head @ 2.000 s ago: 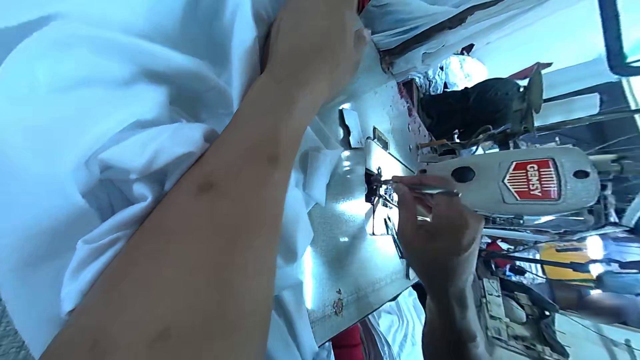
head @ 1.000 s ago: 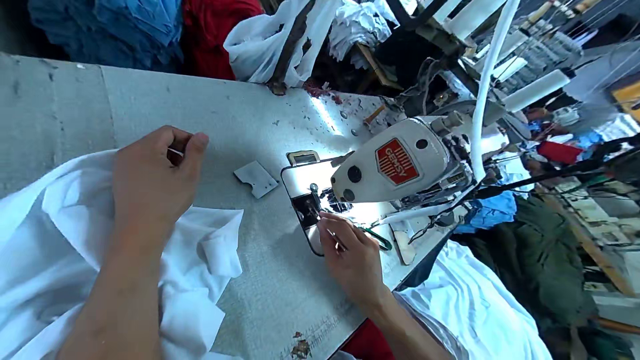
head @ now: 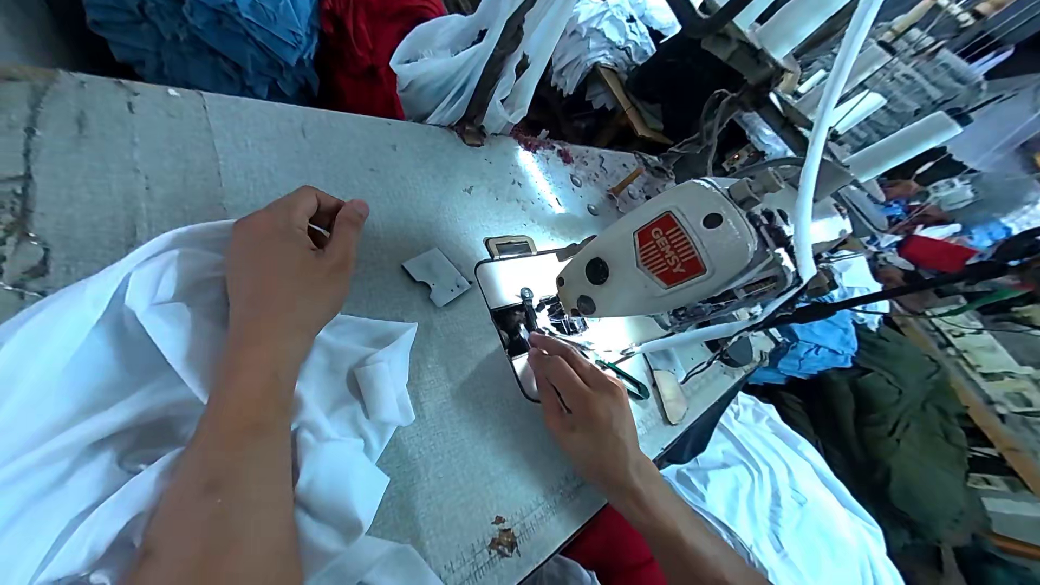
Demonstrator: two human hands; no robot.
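Note:
A Gemsy sewing machine head (head: 670, 252) stands over its polished bed plate (head: 512, 280), where an opening beside the presser foot (head: 561, 317) shows dark metal parts. My right hand (head: 581, 406) is at this opening, its fingers closed round a slim tool that they mostly hide. Farther left, my left hand (head: 296, 252) is curled above the table, thumb against the fingers; a small pale glint shows inside, too hidden to name. White fabric (head: 162, 325) lies under and around the left forearm. A small notched metal plate (head: 437, 276) rests on the table between the hands.
Green-handled thread snips (head: 624, 380) and a flat pale piece (head: 670, 396) lie right of my right hand. Blue cloth (head: 219, 45), red cloth (head: 370, 57) and white cloth (head: 479, 57) are beyond the table's far edge. More white fabric (head: 780, 487) hangs at the lower right.
The view has turned strongly since the earliest frame. My right hand stays near the presser foot. Against the frame from one second ago, both hands are nearly unchanged.

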